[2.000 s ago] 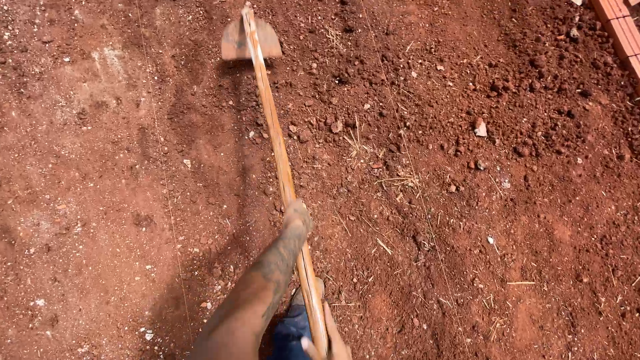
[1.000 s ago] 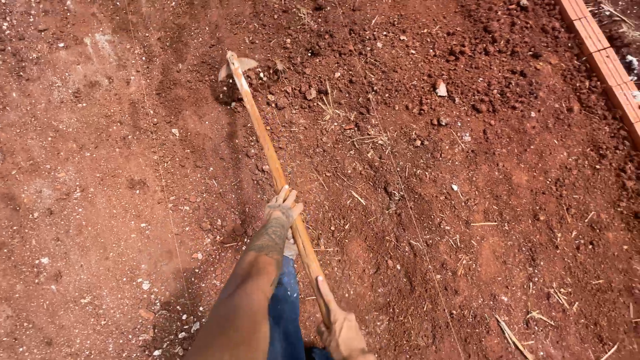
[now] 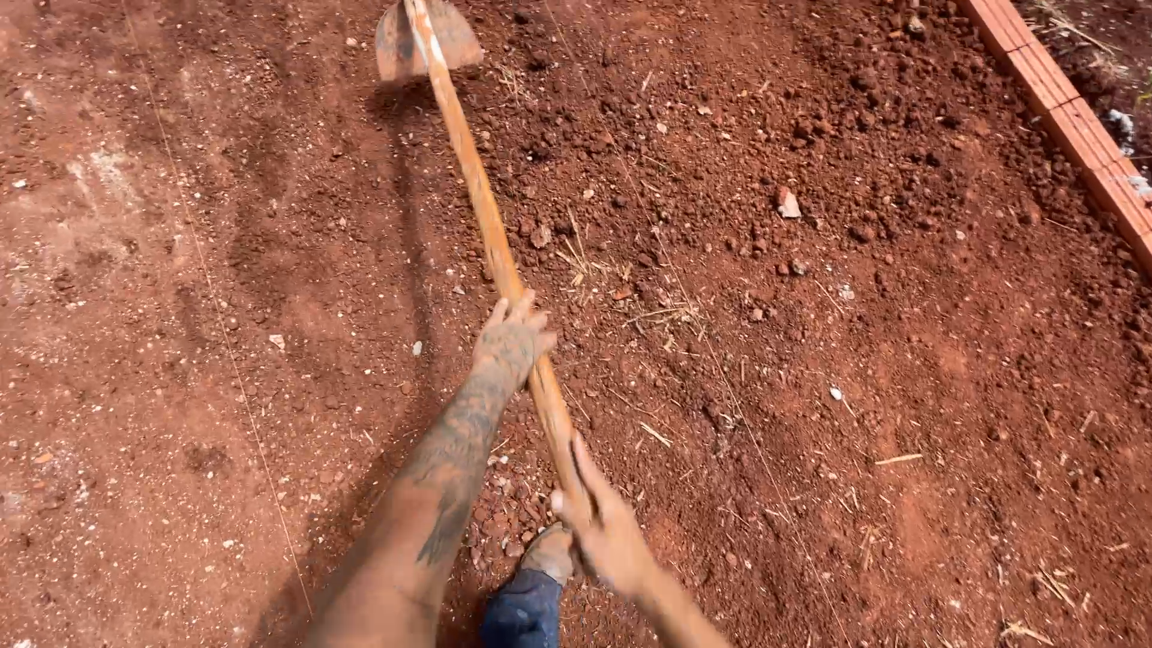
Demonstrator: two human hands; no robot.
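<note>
A hoe with a long wooden handle (image 3: pixel 486 216) slants from the top of the view down to my body. Its broad metal blade (image 3: pixel 454 40), smeared with red dirt, is at the upper left, over the soil, with its shadow just below. My left hand (image 3: pixel 515 342) holds the handle about midway, its fingers partly spread across the wood. Lower down, near the handle's end, my right hand (image 3: pixel 605 526) grips it from the right side. The palms are hidden.
Red soil with clods and straw surrounds me. Two thin strings (image 3: pixel 220 315) (image 3: pixel 711 346) run along the ground on either side of the hoe. A row of hollow clay bricks (image 3: pixel 1062 108) edges the upper right. My shoe (image 3: pixel 551 551) stands below the handle.
A second ago the blade was down at the soil, seen nearly edge-on; now its broad face shows and it is farther up the view. Both hands have stayed on the handle.
</note>
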